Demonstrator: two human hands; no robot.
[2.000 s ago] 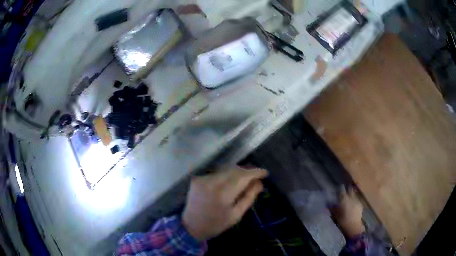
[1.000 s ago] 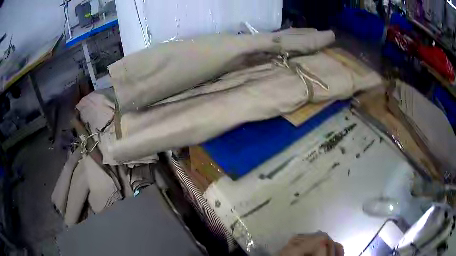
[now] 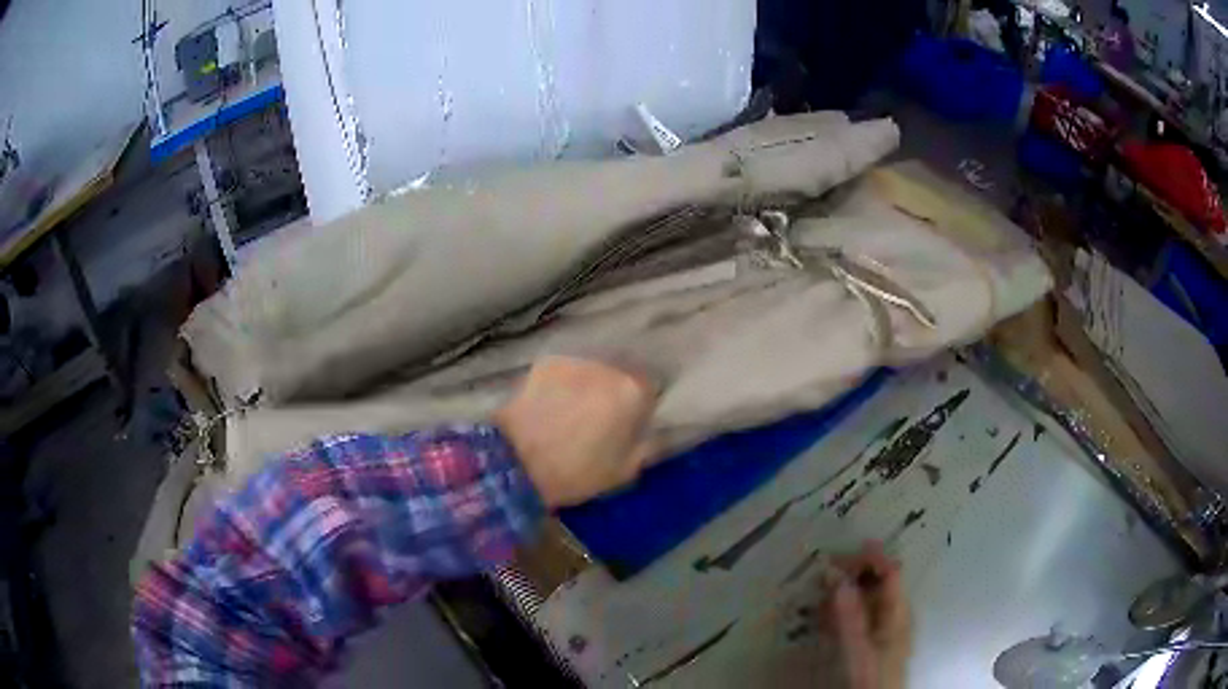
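Note:
Tied beige cloth bundles lie across the far left of the table, with pale tie strips knotted around them. My left hand, in a plaid sleeve, is over the near side of the bundles, back of the hand up. Its fingertips are hidden, so I cannot tell whether it grips the cloth. My right hand is small and blurred at the bottom, over the worn table surface, fingers bent. I cannot tell whether it holds anything.
A blue sheet lies under the bundles' near edge. Round metal parts of the machine show at the lower right. A large white panel stands behind. Blue and red bundles are at the far right.
The view has swung from the machine bed and small black pieces to the bundles. My left hand has come forward onto the bundles. My right hand now shows over the table.

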